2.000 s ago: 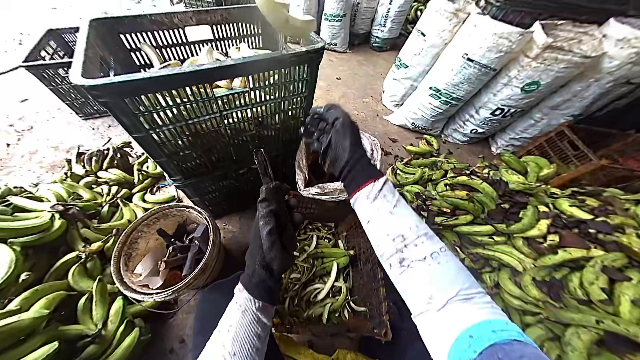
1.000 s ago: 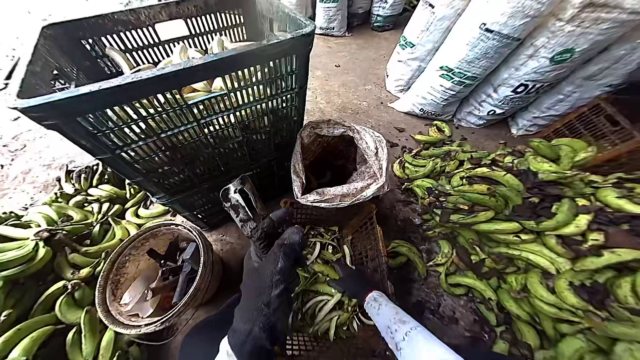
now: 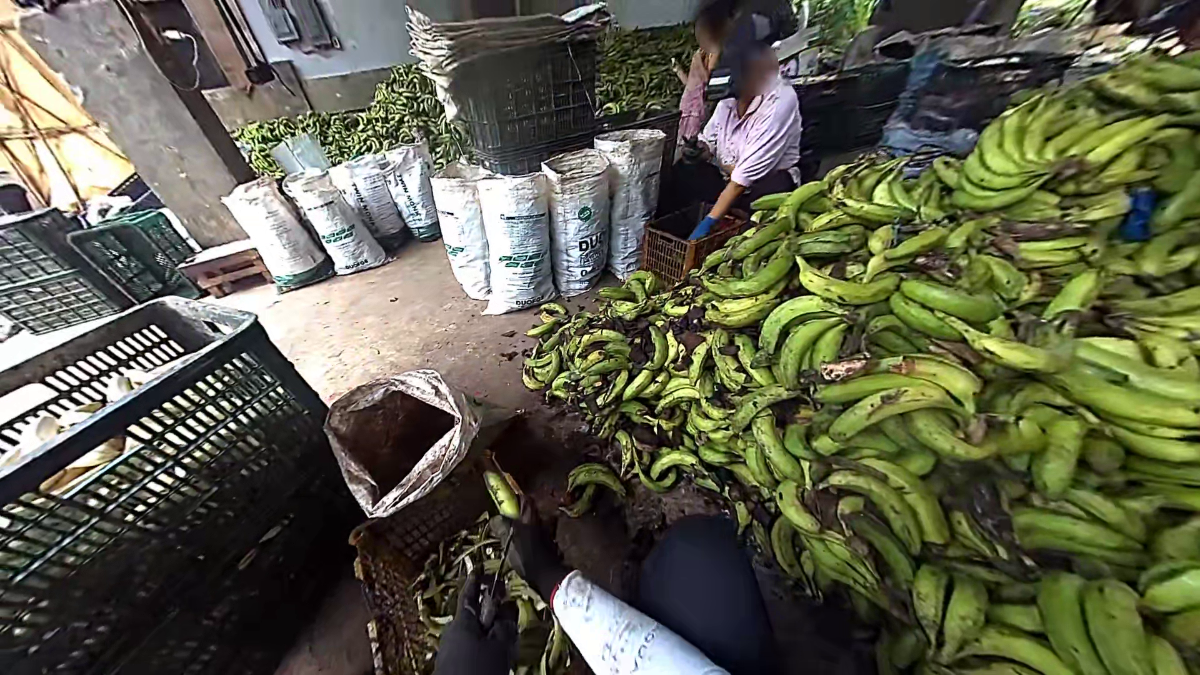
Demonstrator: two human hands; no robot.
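My right hand [image 3: 532, 553], in a black glove, grips a green plantain [image 3: 502, 493] whose upper end sticks up past the fingers. Just left and below, my left hand [image 3: 478, 623], gloved too, is closed on a dark, thin tool [image 3: 500, 562], which looks like a knife and reaches toward the plantain; its shape is blurred. Both hands are above a brown plastic crate [image 3: 375, 586] with green peels [image 3: 441, 581] in it. Right behind the crate stands an open woven sack [image 3: 450, 450] with a dark inside.
A tall dark green crate [image 3: 225, 403] holding peeled plantains [image 3: 84, 441] stands at the left. A large heap of green plantains [image 3: 872, 403] fills the right. White sacks [image 3: 517, 234] stand farther back, near a person [image 3: 750, 141] in a light shirt beside a brown crate [image 3: 670, 248].
The view has swung up and to the right. My right hand, reaching into the peel crate a second ago, is now raised beside my left hand with a plantain in it.
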